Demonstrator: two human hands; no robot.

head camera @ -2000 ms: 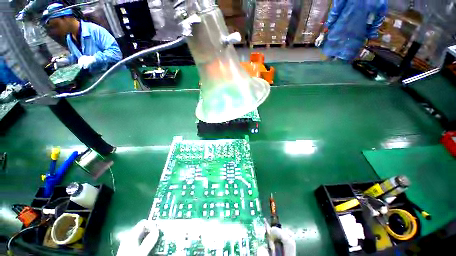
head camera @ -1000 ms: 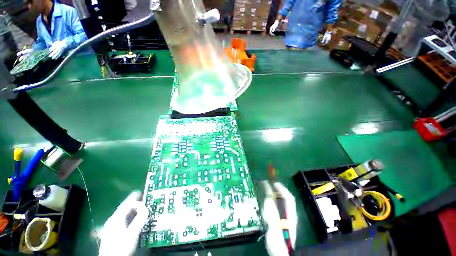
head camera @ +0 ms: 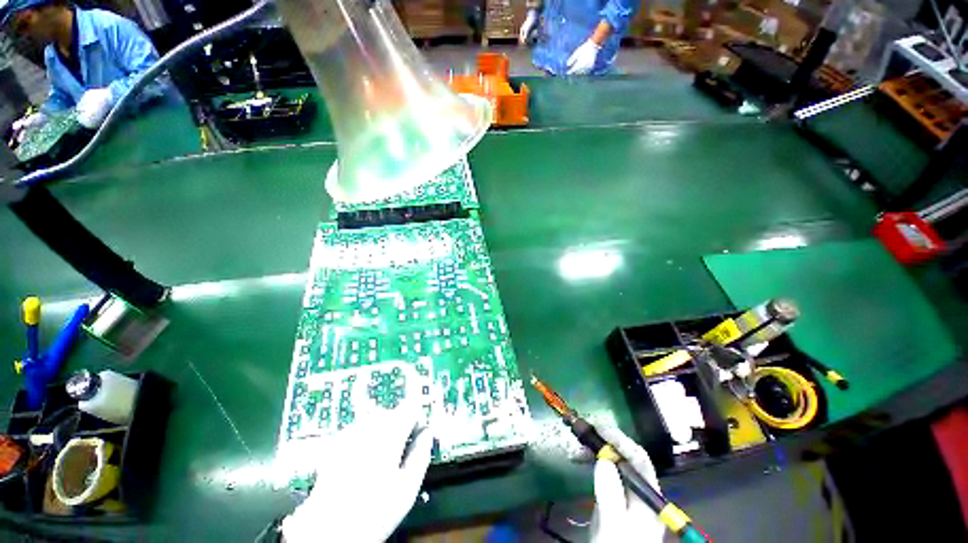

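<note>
A large green circuit board (head camera: pixel 398 318) lies on a black carrier on the bench in front of me. My left hand (head camera: pixel 366 467), in a white glove, rests over the board's near left part; its fingers are blurred and I cannot tell if they hold anything. My right hand (head camera: pixel 628 483), in a white glove, holds a soldering iron (head camera: pixel 578 426) right of the board. The iron's coppery tip points up and left, close to the board's right edge but apart from it. A thin strand of solder wire (head camera: pixel 218 401) shows left of the board.
A clear fume hood (head camera: pixel 393 127) hangs over a second board (head camera: pixel 451 189) behind. Black parts trays stand left (head camera: pixel 149 451) and right (head camera: pixel 626 355). A solder spool (head camera: pixel 130 327) stands by a black post. An orange carrier (head camera: pixel 504 95) and two people in blue smocks are at the back.
My left hand has moved from the board's left edge onto its near part. My right hand has moved right and lower, turning the iron's tip toward the board. The camera view has shifted.
</note>
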